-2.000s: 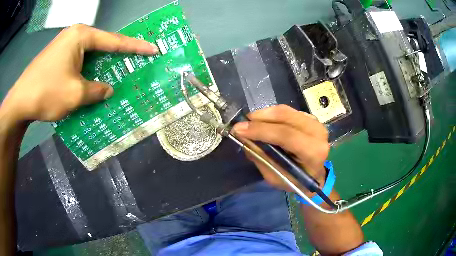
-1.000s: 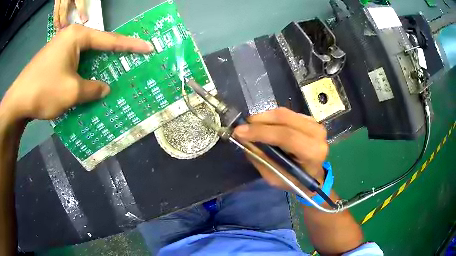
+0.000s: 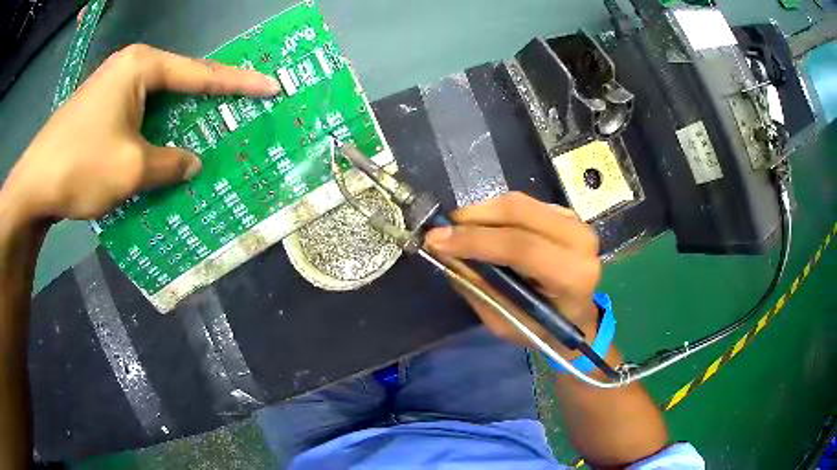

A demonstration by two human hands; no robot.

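The green PCB panel (image 3: pixel 248 174) lies tilted in front of me, its pale strip along the near edge over the dross cup (image 3: pixel 349 240), which is full of grey-silver bits. My left hand (image 3: pixel 115 138) lies on the panel's left part, index finger stretched across it and thumb apart, pressing on it. My right hand (image 3: pixel 523 262) holds the soldering iron (image 3: pixel 532 303) like a pen. The iron's tip is at the panel's right part, near the pale strip. The curved solder feed tube (image 3: pixel 341 184) ends beside the tip. Whether the tip touches a pad is too small to tell.
The iron stand (image 3: pixel 578 87) with the yellow sponge (image 3: pixel 592 179) is right of the panel. The dark feeder (image 3: pixel 716 156) stands further right, its cable looping to the iron. Another green board (image 3: pixel 78 55) is at the upper left. A black mat with silvery tape bands runs below.
Another person's hand and the white item at the upper left have gone from view; a green board strip shows there. The iron tip has shifted slightly towards the pale strip since two seconds ago. The smoke has thinned.
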